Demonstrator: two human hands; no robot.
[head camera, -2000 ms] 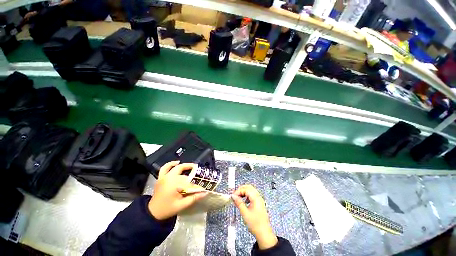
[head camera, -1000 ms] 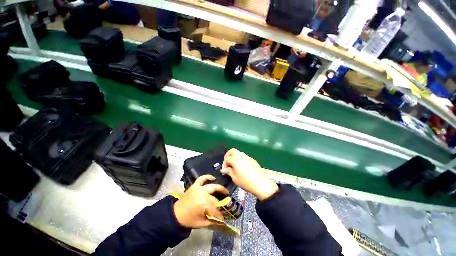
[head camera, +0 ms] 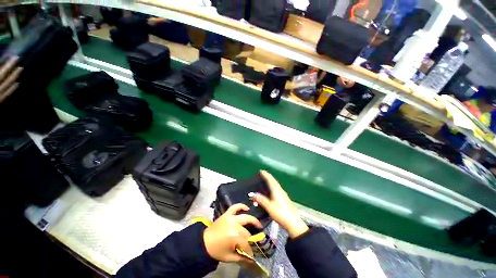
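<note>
A black box-shaped unit (head camera: 239, 194) stands on the bench in front of me. My left hand (head camera: 229, 234) holds the yellow-edged sticker backing sheets (head camera: 253, 261), and its fingers rest against the unit's near side. My right hand (head camera: 278, 206) lies on the top right of the unit, with the thumb pressed on its top face and the fingers over the far edge. Whether a sticker is under the thumb cannot be seen.
A black unit with a top handle (head camera: 169, 176) stands to the left, with a larger black unit (head camera: 98, 155) beyond it. Another person's hand (head camera: 7, 76) shows at the far left. The green conveyor (head camera: 245, 149) carries black units. White paper (head camera: 365, 263) lies right.
The view has swung right and up. My right hand has gone from peeling at the sheets to the unit's top, and its fingers now spread over the far edge. My left hand keeps the sheets.
</note>
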